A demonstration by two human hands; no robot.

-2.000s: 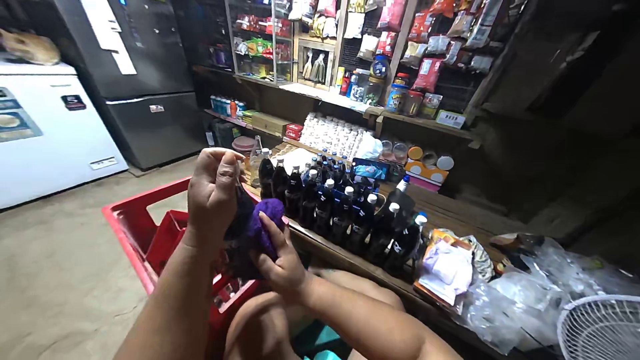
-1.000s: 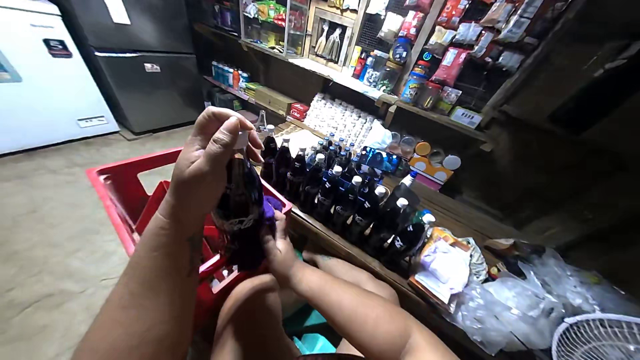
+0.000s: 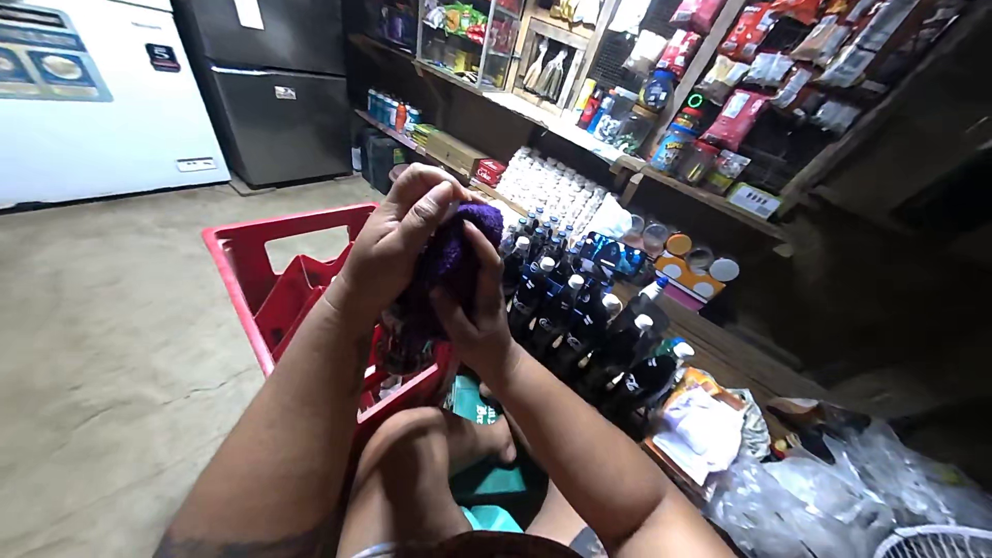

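My left hand (image 3: pixel 395 240) grips a dark glass soda bottle (image 3: pixel 407 345) near its top, above a red plastic crate (image 3: pixel 240 287). Against the bottle's side, my right hand (image 3: pixel 480 302) presses a purple cloth (image 3: pixel 457 256), which hides much of the glass. The bottle's lower part shows beneath the cloth, with the crate behind it. Just right of my hands, several dark soda bottles (image 3: pixel 573 318) with mostly white caps stand close together on a low wooden surface.
A phone or similar screen (image 3: pixel 612 254) leans behind the bottles. Papers (image 3: pixel 701 434), clear plastic bags (image 3: pixel 806 496) and a white fan grille (image 3: pixel 934 542) lie to the right. Shelves hold jars and packets. A white chest freezer (image 3: pixel 170 116) and a dark refrigerator (image 3: pixel 283 128) stand at the back left.
The purple cloth, low behind the bottle one second ago, now wraps its upper side under my right hand. My left hand still holds the bottle near its top.
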